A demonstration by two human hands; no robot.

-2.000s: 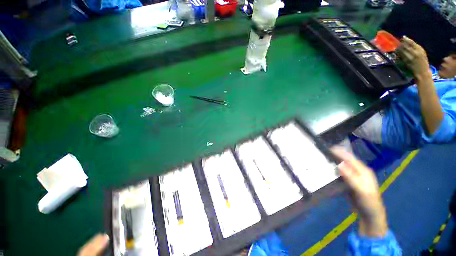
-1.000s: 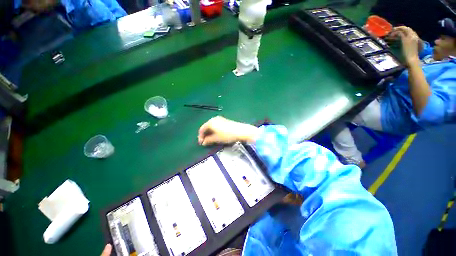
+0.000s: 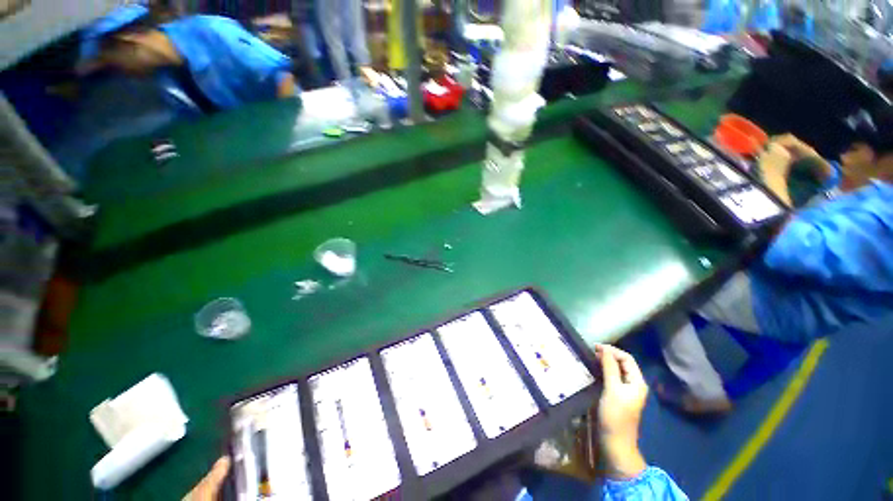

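A black foam tray (image 3: 372, 361) with several pockets lies across the lower middle of the view. Each pocket holds a bright white phone screen-and-frame unit (image 3: 427, 406), some with a small orange and dark strip. My right hand (image 3: 621, 406) grips the tray's right end, fingers at its corner. My left hand (image 3: 211, 483) is at the tray's lower left edge, mostly cut off by the picture's rim; its fingertips touch the tray side.
Beyond the tray are two clear plastic cups (image 3: 336, 257) with whitish contents, small scraps (image 3: 306, 288) and dark tweezers (image 3: 419, 262). Folded white paper (image 3: 140, 431) lies left. A wrapped post (image 3: 509, 127) stands behind. Another person (image 3: 832, 245) sits right beside another tray (image 3: 676, 176).
My right hand has moved from over the tray's far edge to its right end and taken hold there. The view has tilted up, showing more of the background.
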